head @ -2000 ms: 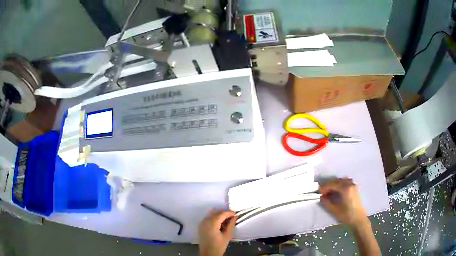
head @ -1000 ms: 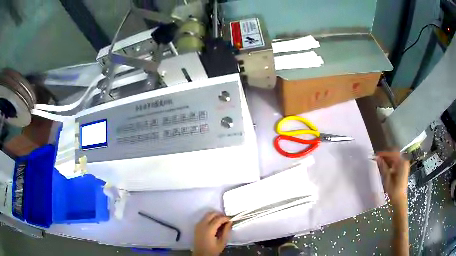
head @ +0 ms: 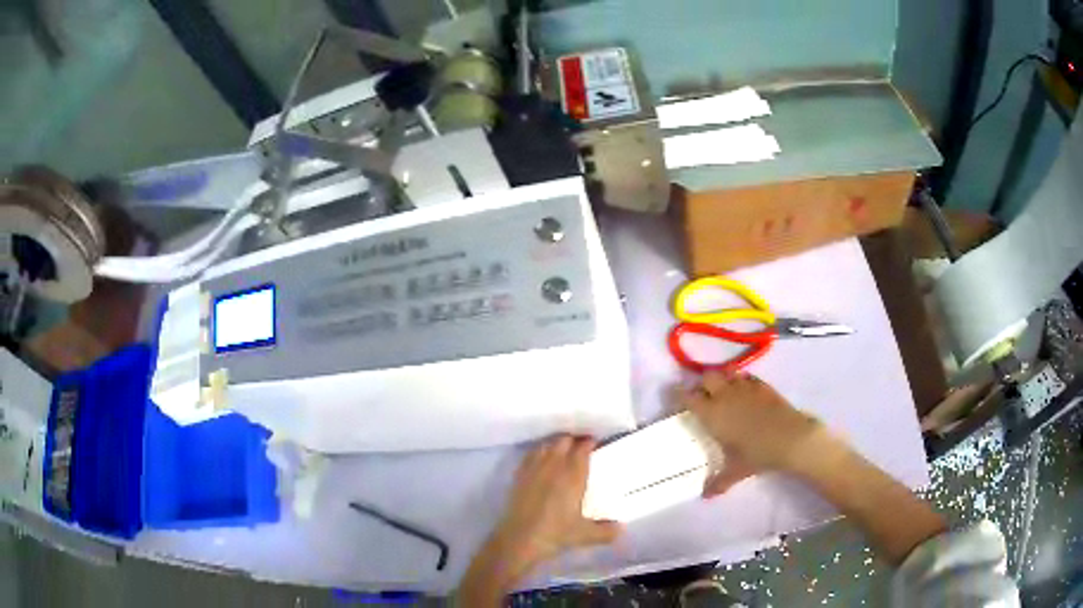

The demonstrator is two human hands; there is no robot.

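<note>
A bundle of flat white strips (head: 651, 470) lies on the pale bench in front of the machine, with a thin dark line along it. My left hand (head: 549, 505) is around its left end. My right hand (head: 748, 430) is around its right end, the fingers over the far corner. The hands hide both ends of the bundle.
Scissors (head: 727, 327) lie just beyond my right hand. The white cutting machine (head: 439, 392) stands behind the bundle. A black hex key (head: 401, 532) and blue trays (head: 214, 475) are at the left. The brown catch box (head: 796, 220) holds two strips on its flap.
My right hand has come back from the bench's right edge to the bundle. My left hand has closed around the left end. The strips that were fanned out now sit together as a block.
</note>
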